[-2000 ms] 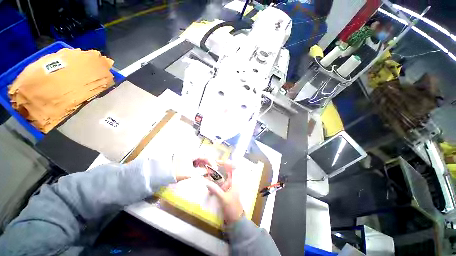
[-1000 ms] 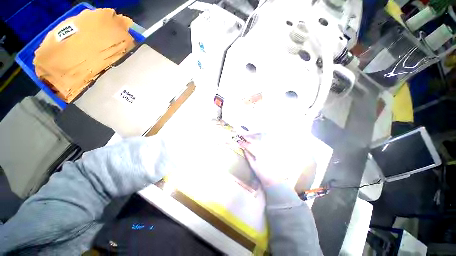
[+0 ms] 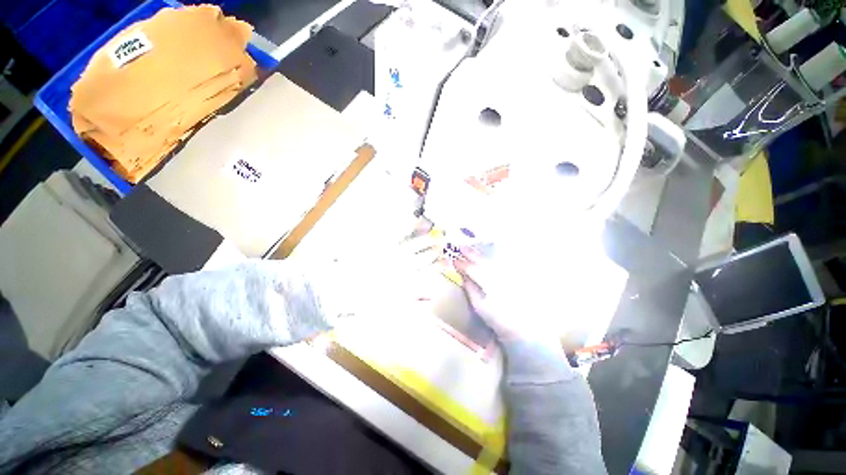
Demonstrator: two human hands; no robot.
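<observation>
A small brand label (image 3: 452, 250) with dark lettering lies under the white sewing machine head (image 3: 519, 121). My left hand (image 3: 394, 264) is washed out by glare and reaches the label from the left. My right hand (image 3: 482, 288) has its fingers at the label's right side. Whether either hand grips the label cannot be told. A pale fabric panel (image 3: 455, 343) lies under my hands on the template board, which has a yellow tape edge (image 3: 417, 394). The lamp glare hides much of the board.
A labelled grey-brown panel (image 3: 246, 167) lies left of the machine. Orange panels (image 3: 167, 88) fill a blue bin (image 3: 57, 97). A beige-grey stack (image 3: 56, 269) stands at left. An orange-black tool (image 3: 594, 352) lies at right, near a tilted screen (image 3: 761, 283).
My head view has moved closer to the machine. My hands, earlier together over the board with a label between them, are now under the machine head at the label.
</observation>
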